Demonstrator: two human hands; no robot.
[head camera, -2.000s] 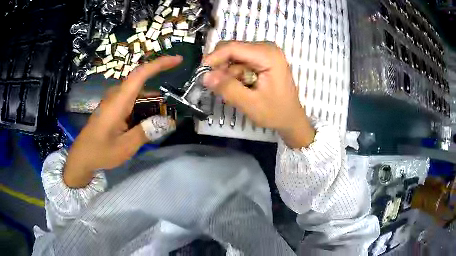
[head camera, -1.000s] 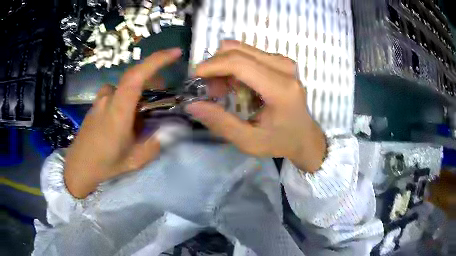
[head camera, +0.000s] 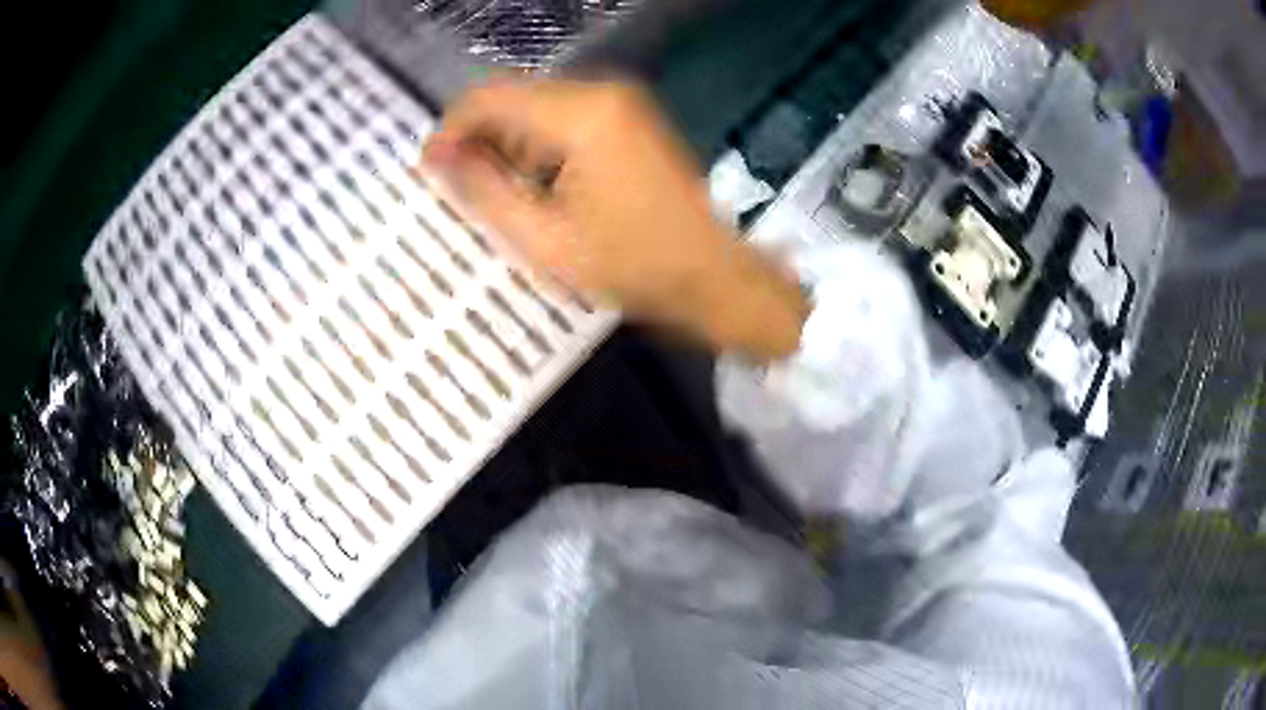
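My right hand (head camera: 597, 208) is over the upper right edge of the white parts tray (head camera: 313, 599), its fingers curled together; blur hides whether they hold anything. The tray lies tilted, with rows of narrow dark parts. A blurred skin-toned patch (head camera: 22, 659) at the lower left edge looks like a bit of my left hand, cut off, so its fingers and anything in them are hidden. The watch housing does not show.
Loose cream blocks (head camera: 160, 562) and shiny black and silver parts (head camera: 63, 486) lie left of the tray. The press fixture (head camera: 902, 118) is at the right, with black nests, a cream plate (head camera: 979, 264) and a clear ring (head camera: 871, 183). Shiny clear plastic (head camera: 528, 28) is at the top.
The view has swung right, bringing the fixture in further. My right hand has moved away from my left hand, which is now almost out of the picture.
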